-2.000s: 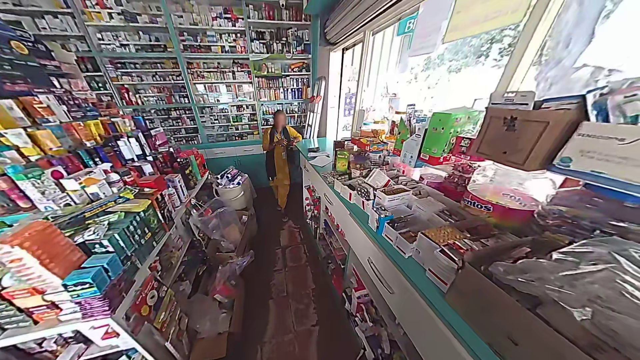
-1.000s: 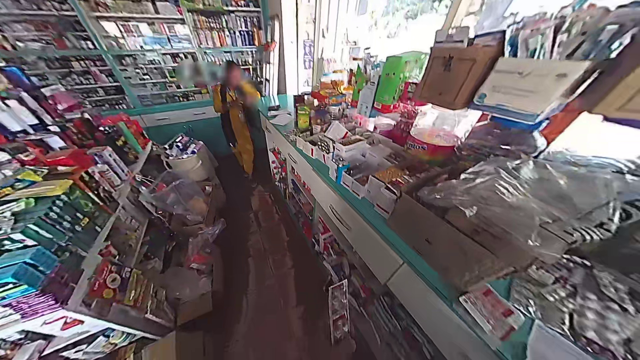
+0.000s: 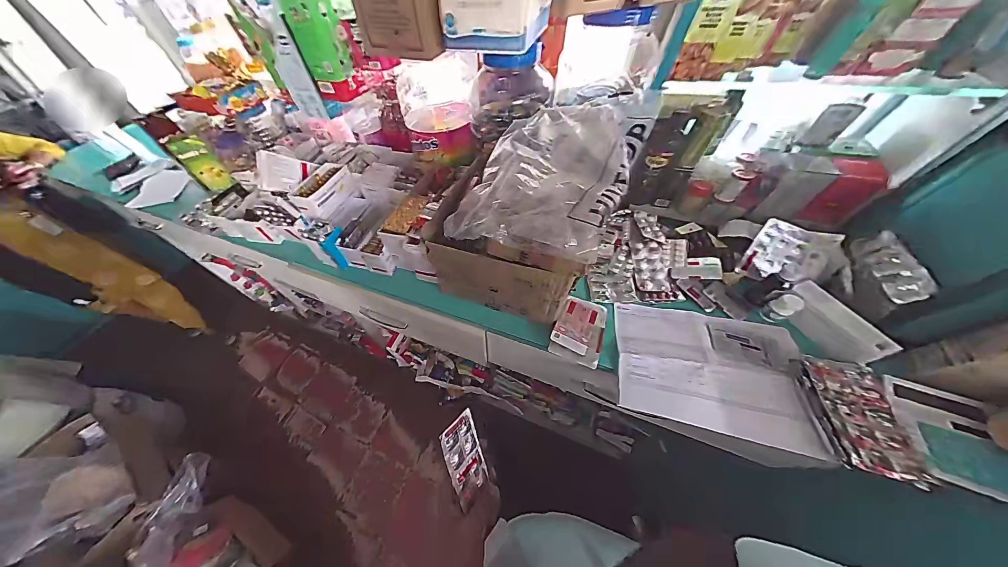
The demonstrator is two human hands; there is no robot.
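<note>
Low in the middle of the view, my left hand (image 3: 480,508) is blurred and dim against the floor. It is shut on a small red-and-white printed pack (image 3: 463,453), held upright away from the counter front. Whether the pack is a blister strip or a card is unclear. A pale sleeve-like shape (image 3: 559,542) lies beside this hand. My right hand is not visible. On the counter to the right are an open paper notebook (image 3: 701,374), a red-and-white medicine box (image 3: 580,327), a stack of dark red patterned packs (image 3: 862,413) and silver blister packs (image 3: 650,256).
A cardboard box (image 3: 504,287) holding clear plastic bags (image 3: 551,177) stands on the teal counter (image 3: 394,287). Medicine boxes, jars and snack packs crowd behind it. Another person (image 3: 87,244) in yellow is at far left. Bagged goods (image 3: 71,488) lie lower left, beside the tiled floor (image 3: 331,402).
The view has swung right and down, bringing the notebook and dark red packs into sight. The pack in my left hand shows one second ago as well, but is not plain two seconds ago.
</note>
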